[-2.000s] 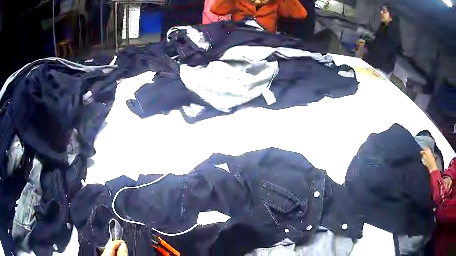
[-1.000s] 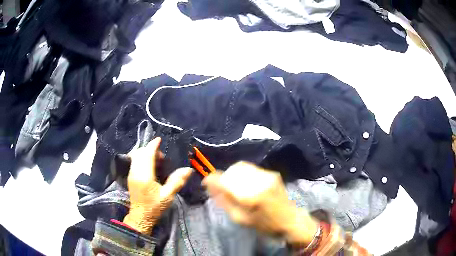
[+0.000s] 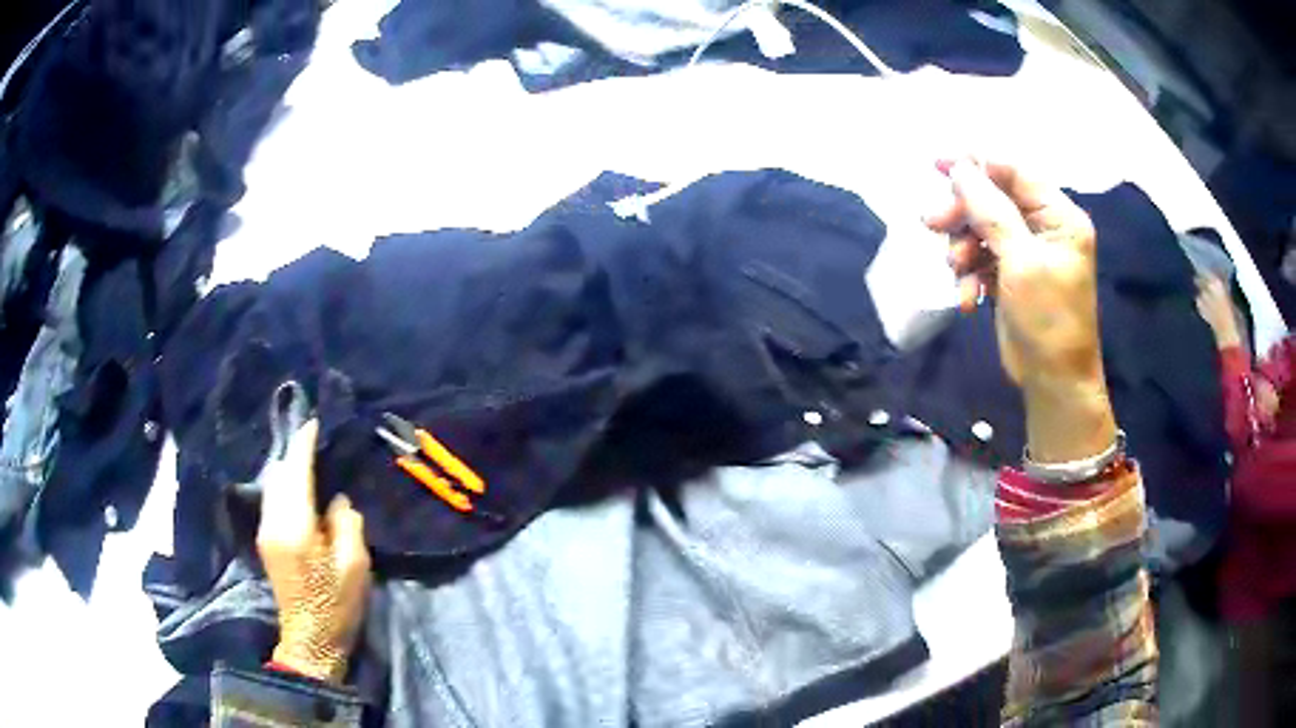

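A dark denim jacket [image 3: 469, 313] lies spread before me, its grey inside [image 3: 739, 569] turned out nearer me. My left hand [image 3: 313, 569] grips a fold of it at the lower left. Orange-handled snips [image 3: 434, 462] lie on the dark cloth, right of my left hand, untouched. My right hand [image 3: 1045, 285] is raised at the right, fingers curled; whether they hold something thin cannot be told. A white cord [image 3: 817, 17] arcs over the far cloth at the top; its ends fade against the white table.
More dark jackets lie heaped at the left [image 3: 100, 157] and across the far side of the white table [image 3: 597, 135]. Another dark piece [image 3: 1158, 327] lies at the right. Beyond it show a person's hand and red sleeve [image 3: 1265, 455].
The snips have left my right hand and lie on the jacket. My right hand has moved up and right. The cord has gone from the near jacket to the top. My left hand still grips cloth.
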